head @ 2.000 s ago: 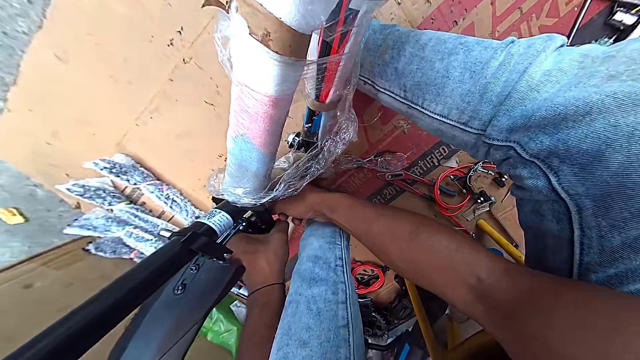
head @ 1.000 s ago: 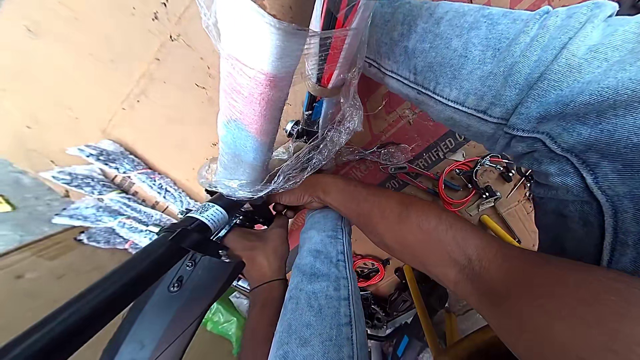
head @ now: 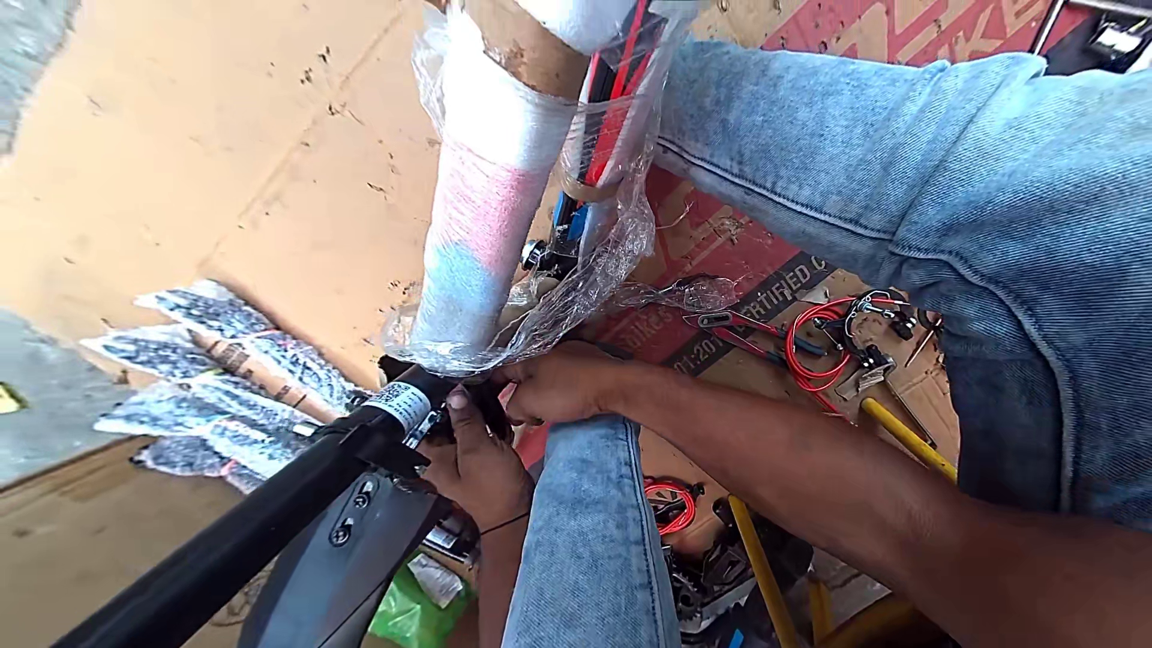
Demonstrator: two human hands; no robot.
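A black bicycle tube (head: 243, 517) runs up from the lower left, with a white label near its upper end. Below it sits a dark plastic mudguard (head: 337, 549) with two bolts. My left hand (head: 477, 468) is at the tube's upper end, thumb raised against a dark part there. My right hand (head: 558, 387) reaches in from the right to the same spot, its fingers curled and partly hidden; what it grips cannot be told. Just above both hands is a frame tube wrapped in white, pink and blue foam (head: 477, 207), with loose clear plastic film (head: 585, 279) around it.
Bubble-wrapped parts (head: 234, 378) lie on cardboard at the left. Red cables (head: 810, 346) with brake parts, pliers (head: 738, 328) and yellow tubes (head: 909, 441) are on the right. A green plastic bag (head: 418, 607) lies low down. My jeans-clad legs flank the work.
My left hand's thumb has come up beside the tube's end, more visible than before. My right hand stays close to the same joint.
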